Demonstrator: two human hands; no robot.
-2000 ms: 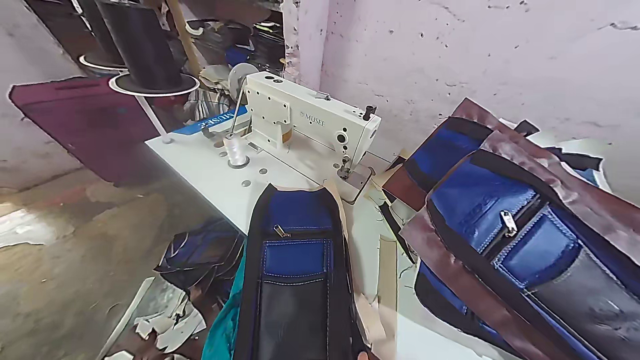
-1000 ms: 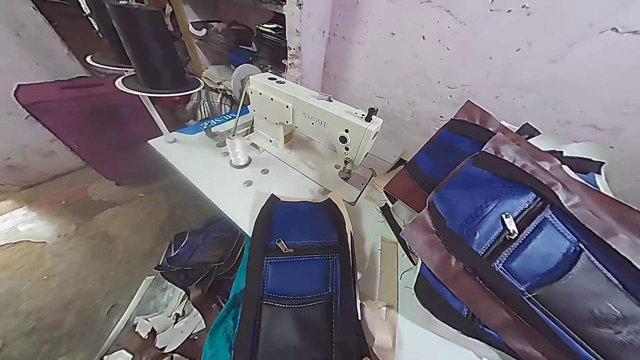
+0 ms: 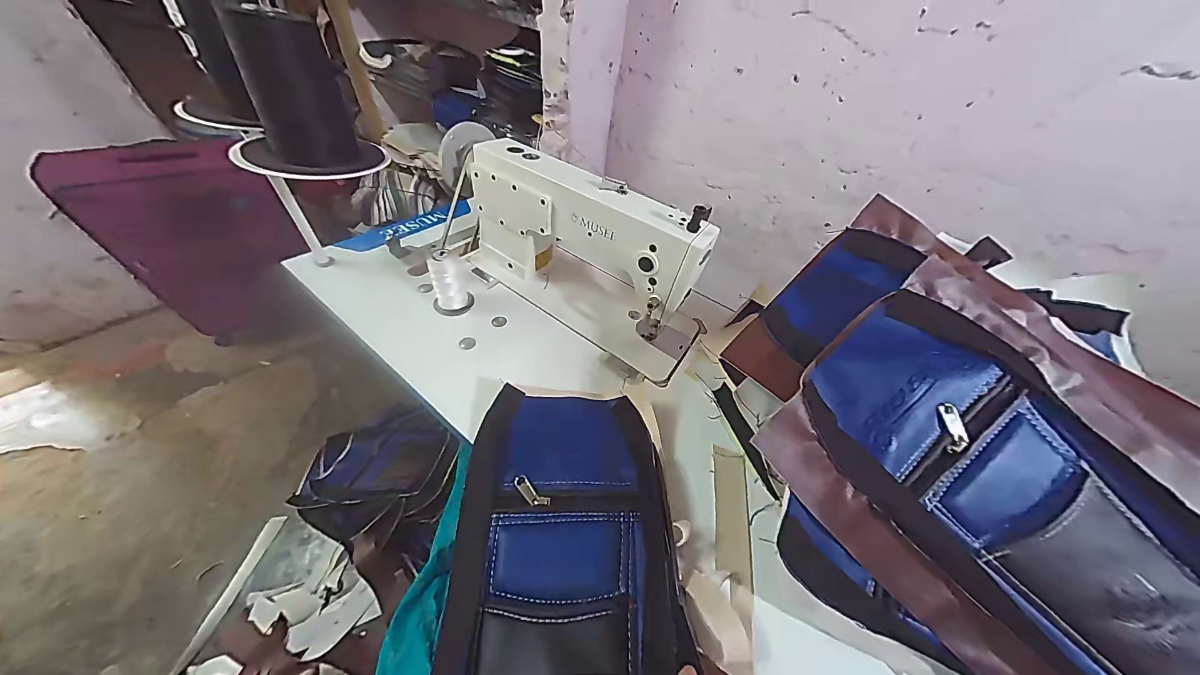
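A stitched blue and black bag panel (image 3: 562, 553) lies lengthwise in front of me at the table's near edge, its narrow end towards the sewing machine. It has a zip with a metal pull (image 3: 530, 491) and a blue pocket patch with pale stitching. At the bottom edge of the view, a fingertip of what appears to be my right hand (image 3: 689, 669) shows beside the panel's right side; the rest of that hand is out of frame. My left hand is not in view. The white industrial sewing machine (image 3: 591, 211) stands beyond the panel, not touching it.
More blue and black panels (image 3: 947, 422) on brown material are stacked at the right. A white thread spool (image 3: 450, 281) stands on the machine table (image 3: 394, 319), with large black thread cones (image 3: 295, 94) behind. Tan strips (image 3: 731, 525) lie mid-table. Scraps (image 3: 319, 600) are at the lower left.
The blue and black panel has shifted towards me, away from the sewing machine. The stack at the right has stayed in place.
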